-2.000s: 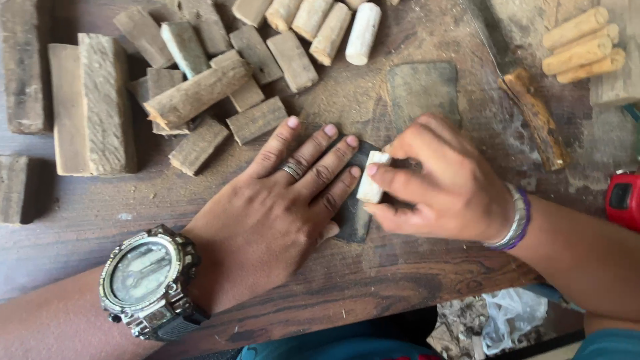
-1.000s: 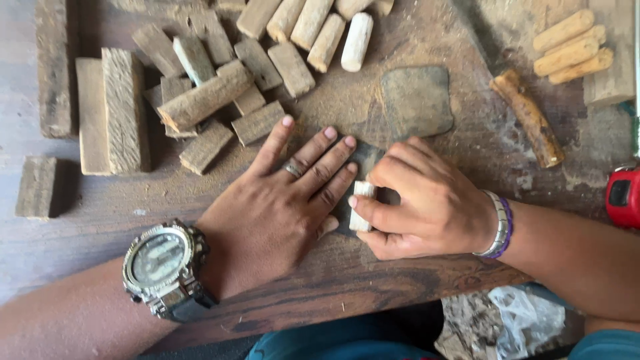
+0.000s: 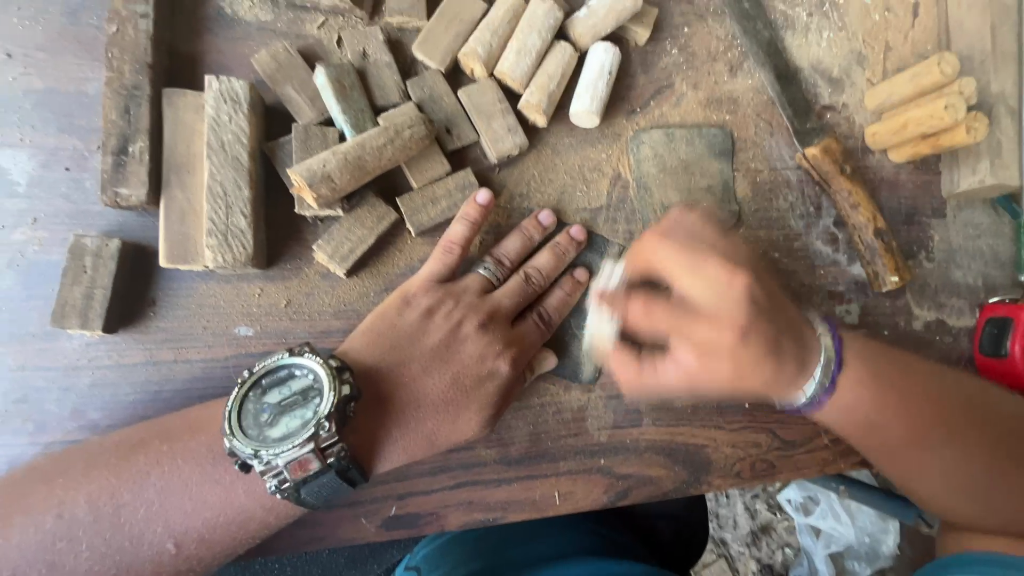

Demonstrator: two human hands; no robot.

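Note:
My left hand point(image 3: 488, 320), with a ring and a wristwatch, lies flat with fingers spread on a dark sheet of sandpaper point(image 3: 580, 356). In my right hand point(image 3: 696, 312) a short pale wooden piece point(image 3: 602, 316) is pinched between thumb and fingers, against the right part of that sheet; hand and piece are blurred. A second worn abrasive sheet point(image 3: 684, 168) lies on the table just above my right hand. Beyond my left fingertips are rough wooden blocks point(image 3: 436, 200) and a pale rounded wooden peg point(image 3: 595, 84).
Larger wood blocks point(image 3: 234, 172) stand at the left. A knife with a wooden handle point(image 3: 856, 212) lies at the upper right, near several smooth dowels point(image 3: 920, 104). A red tape measure point(image 3: 1000, 340) is at the right edge. Sawdust covers the wooden table point(image 3: 480, 480). Below its edge is a plastic bag point(image 3: 832, 528).
My right hand still holds the pale piece over the sandpaper and is now blurred by motion. My left hand stays pressed on the sheet.

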